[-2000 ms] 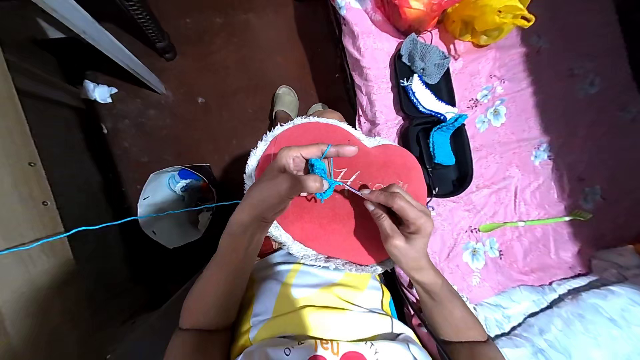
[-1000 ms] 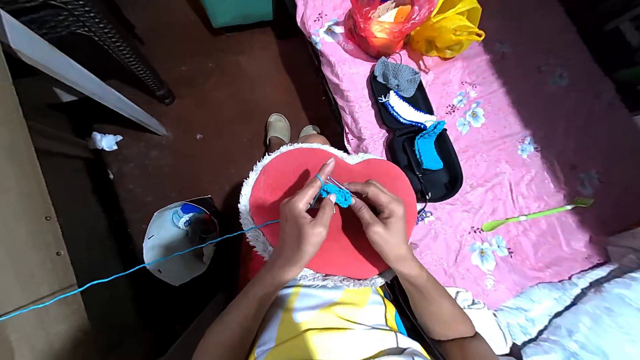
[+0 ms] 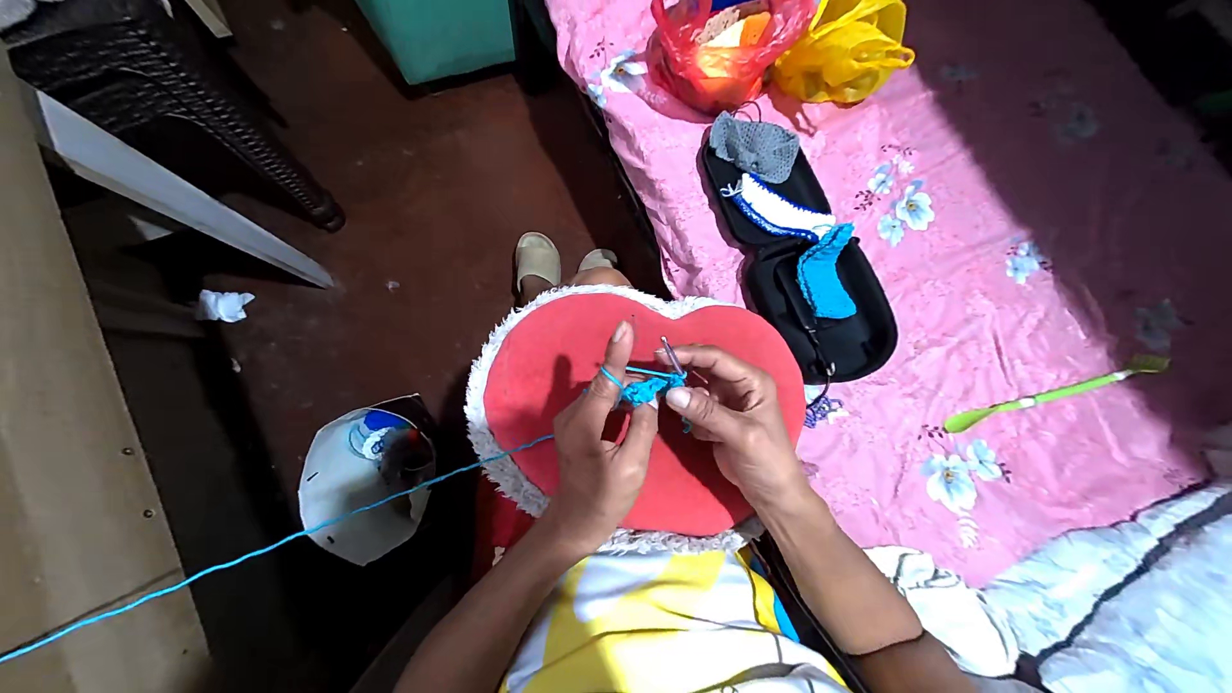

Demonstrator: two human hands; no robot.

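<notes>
My left hand (image 3: pixel 608 433) pinches a small piece of blue crochet work (image 3: pixel 643 390) between thumb and fingers, and blue yarn (image 3: pixel 318 527) loops round its raised index finger. In my right hand (image 3: pixel 736 414) is a crochet hook (image 3: pixel 671 354), its tip pointing up beside the work's right end, where the yarn meets it. Both hands are above a red heart-shaped cushion (image 3: pixel 539 385) with white fluffy trim, which lies on my lap. From my left hand the yarn runs off to the lower left. My fingers hide part of the work.
On the pink floral bedding (image 3: pixel 962 318) at the right lie an open black case (image 3: pixel 871 327) with knitted or crocheted pieces, a green brush (image 3: pixel 1049 393), a red plastic bag (image 3: pixel 717 67) and a yellow one (image 3: pixel 847 48). A white container (image 3: pixel 337 491) stands at the left, below the yarn.
The hook now points up at the work's right end, and my left index finger is raised with yarn round it. The hands were closer together one second ago.
</notes>
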